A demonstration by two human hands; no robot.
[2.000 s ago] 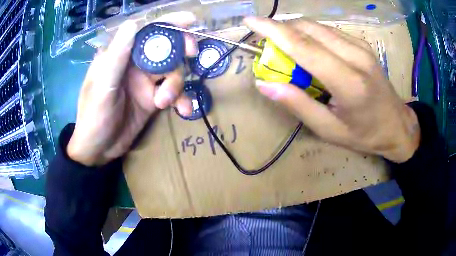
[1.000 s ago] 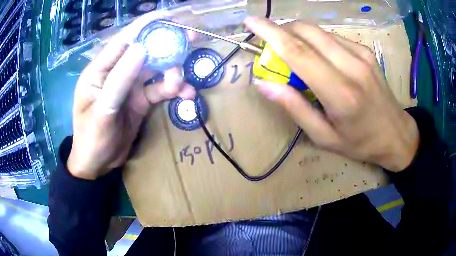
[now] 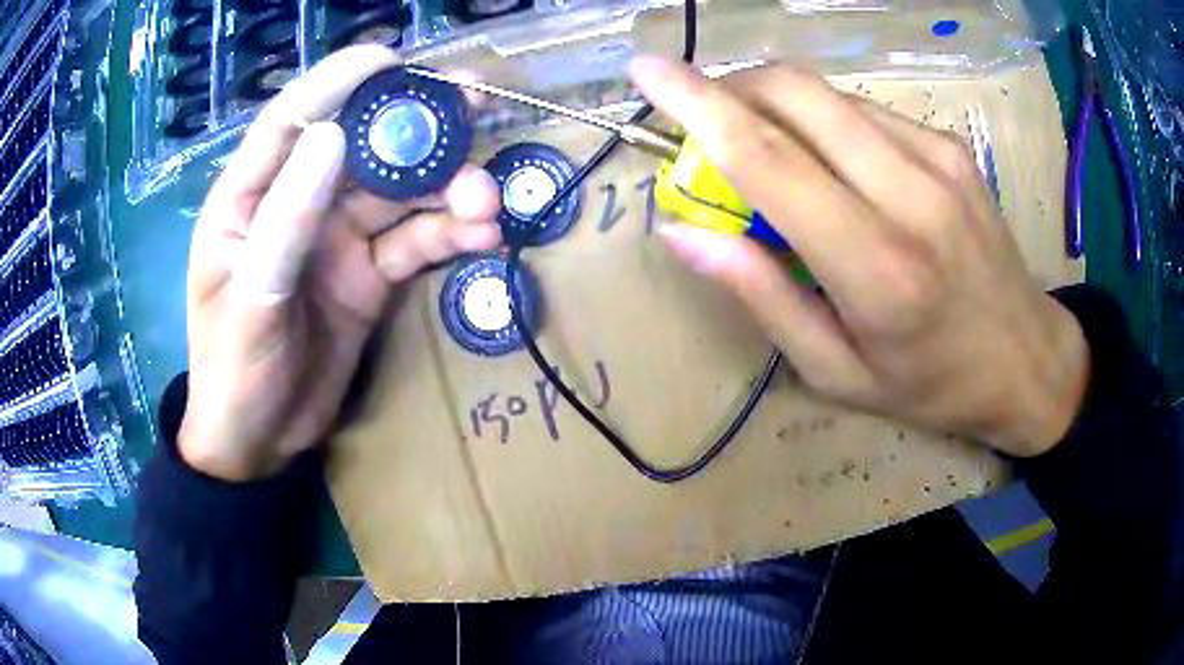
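Note:
My left hand, with whitish sleeves on some fingers, holds a black wheel with a silvery centre and a ring of pale dots, its face towards me. My right hand holds the yellow handle of a soldering iron or hot knife. Its thin silver shaft reaches left to the wheel's top edge. I cannot tell if the tip touches. Two more wheels lie below on the cardboard, one above the other.
The brown cardboard bears handwritten marks. A black cord loops across it, over the edges of the loose wheels. Clear trays with black wheels stand behind left; more trays are stacked at left. Purple-handled pliers lie at right.
The held wheel, tilted and shiny a second ago, now shows its dark face and dot ring. The left fingers have shifted around it. The two loose wheels appear slightly lower in view.

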